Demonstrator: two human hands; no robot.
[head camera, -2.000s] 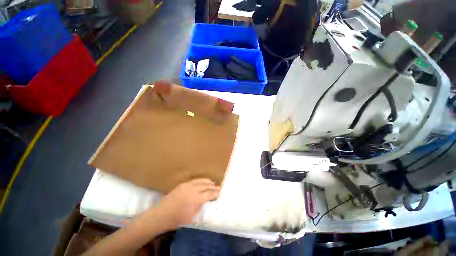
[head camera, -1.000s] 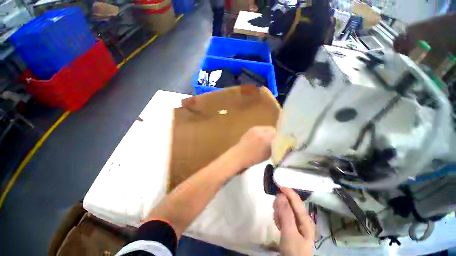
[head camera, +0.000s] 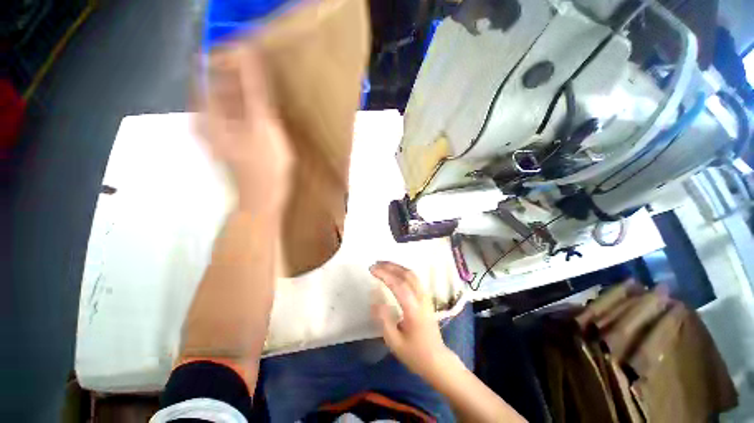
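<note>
The brown bag panel (head camera: 318, 107) is raised and bent above the white table, its lower end near the table surface. My left hand (head camera: 240, 124) is blurred at the panel's left side and holds it up. My right hand (head camera: 405, 310) is over the table's front part, left of and below the needle area, with fingers apart and nothing in it. The dark needle plate block (head camera: 426, 230) of the sewing machine (head camera: 513, 107) has no panel on it. A reddish-pink tool (head camera: 461, 258) lies right of the block.
The white table (head camera: 140, 248) spreads under the panel. Brown panels (head camera: 653, 347) are stacked at lower right, below table level. A blue bin (head camera: 240, 16) is partly hidden behind the panel. The wearer's lap (head camera: 331, 376) is at the table's front edge.
The panel has moved away from the machine, leftward, and is lifted and bent. My left hand moved left with it. My right hand has left the needle block. The view has turned right.
</note>
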